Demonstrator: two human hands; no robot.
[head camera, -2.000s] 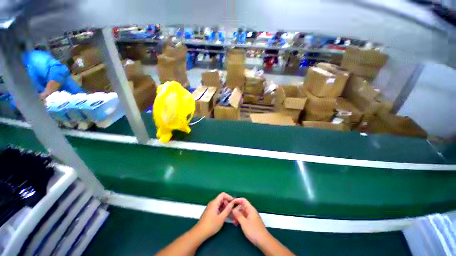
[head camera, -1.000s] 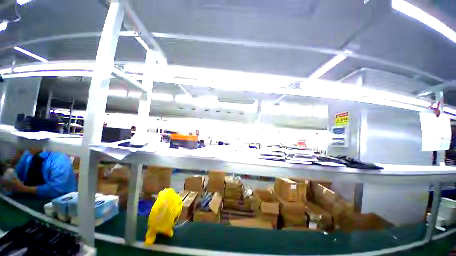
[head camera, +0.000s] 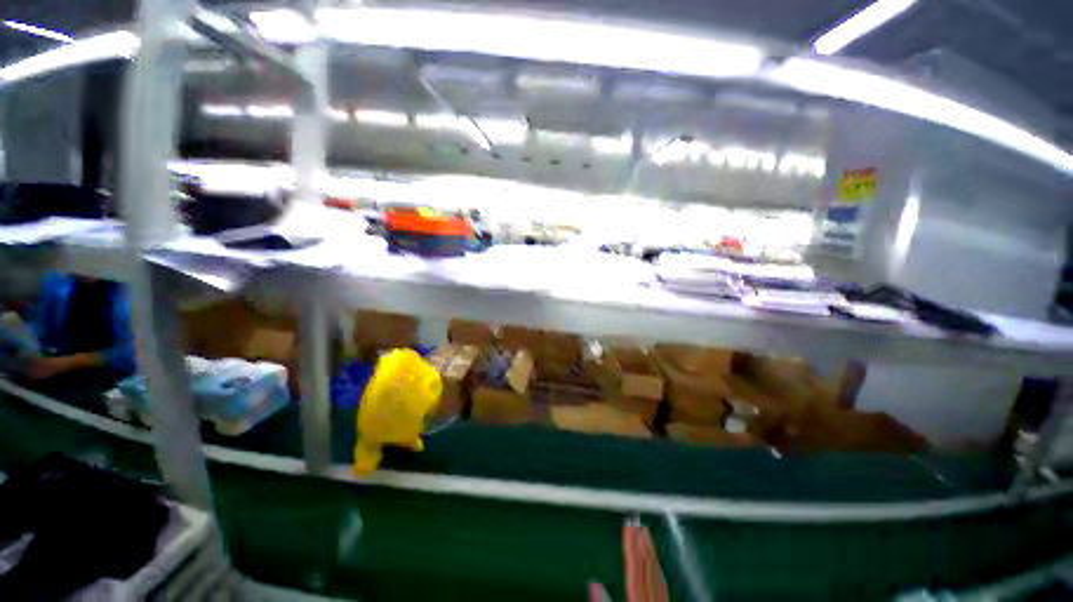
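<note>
Part of one hand, by its place and thumb side my right hand (head camera: 642, 567), shows blurred at the bottom edge, right of centre. Its fingers point up over the green conveyor belt (head camera: 435, 541), with another fingertip apart to their left. Nothing shows between them; the palm is cut off. My left hand is out of the picture. Dark parts (head camera: 88, 517) lie heaped in a white tray (head camera: 165, 562) at the bottom left, on a stack. The yellow fan (head camera: 398, 406) stands beyond the belt, left of centre.
A white shelf (head camera: 565, 292) crosses the view, bearing papers, dark strips and an orange-and-black object (head camera: 431, 231). White posts (head camera: 165, 353) stand at the left. Light blue packs (head camera: 224, 394) lie beyond the belt near a person in blue (head camera: 88, 323). Brown cartons (head camera: 706, 382) fill the background.
The view tilted up, then partly down again. Both hands met over the bench two seconds ago, none showed one second ago, and one now shows at the bottom edge.
</note>
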